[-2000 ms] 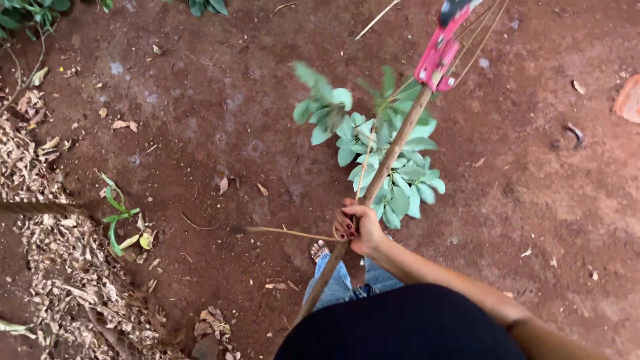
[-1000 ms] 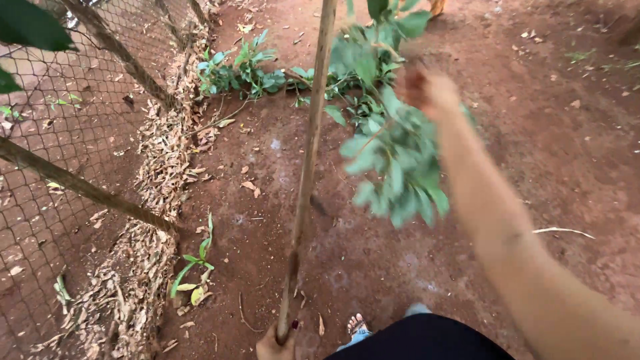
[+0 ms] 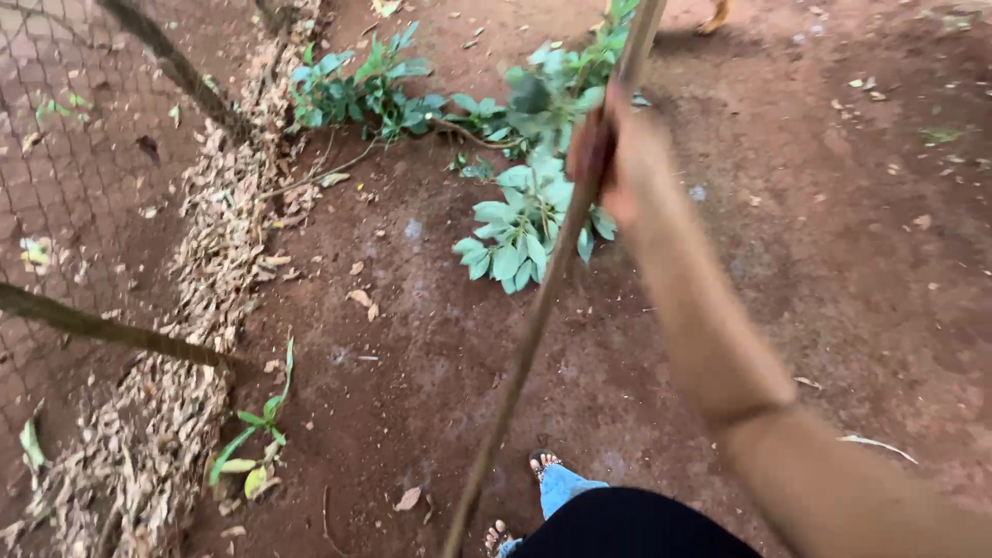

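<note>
My right hand [image 3: 620, 159], blurred, is closed around a long wooden pole [image 3: 535, 325] at the upper middle of the head view. The pole runs from the top edge down to the bottom edge, slanting left, and its two ends are out of sight. Behind and below the hand, a cut leafy branch [image 3: 508, 240] lies on the red soil, its pale leaf undersides showing. More green leafy cuttings [image 3: 372, 89] spread to its left. My left hand is out of view.
A wire mesh fence [image 3: 54, 170] with wooden posts [image 3: 108, 329] stands at the left, dry leaves [image 3: 155, 418] heaped along its foot. A small green plant [image 3: 263, 422] grows beside them. My sandalled feet [image 3: 545, 461] are at the bottom. An animal's paw [image 3: 713, 19] shows at the top.
A second ago my right hand was by the leafy branch, off the pole, and my left hand held the pole low down. Now the right hand grips the pole, and the branch lies on the ground.
</note>
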